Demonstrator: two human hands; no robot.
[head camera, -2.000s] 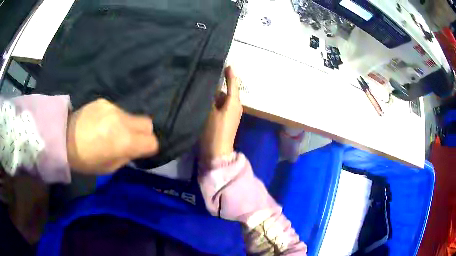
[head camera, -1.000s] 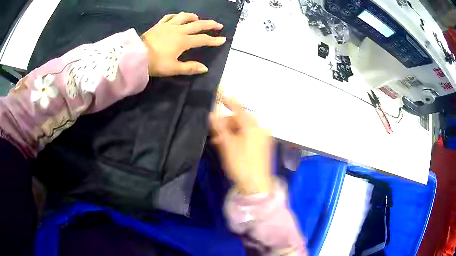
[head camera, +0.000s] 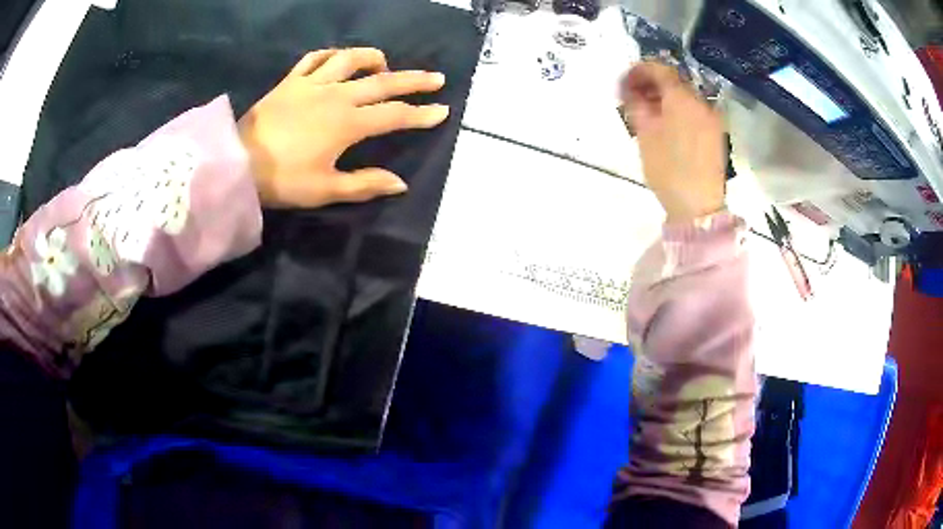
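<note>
A large black fabric panel (head camera: 310, 310) lies flat on the left part of the table and hangs over its front edge. My left hand (head camera: 336, 129) lies on top of it with the fingers spread, holding nothing. My right hand (head camera: 677, 134) is over the machine bed, at the small black parts (head camera: 653, 39). Its fingers are bent together and blurred, and I cannot tell if they hold a part. A white sheet edge (head camera: 23, 114) shows at the far left.
The machine head with its lit control panel (head camera: 812, 95) stands at upper right. Thread snips (head camera: 791, 253) lie on the white table (head camera: 538, 222), right of my right forearm. A blue bin (head camera: 843, 439) with black pieces is at lower right. Blue cloth (head camera: 310, 484) covers my lap.
My right hand has moved from the table's front edge up and right to the small parts. My left hand, a blurred fist at first, now lies spread on the panel, which is flatter and straighter.
</note>
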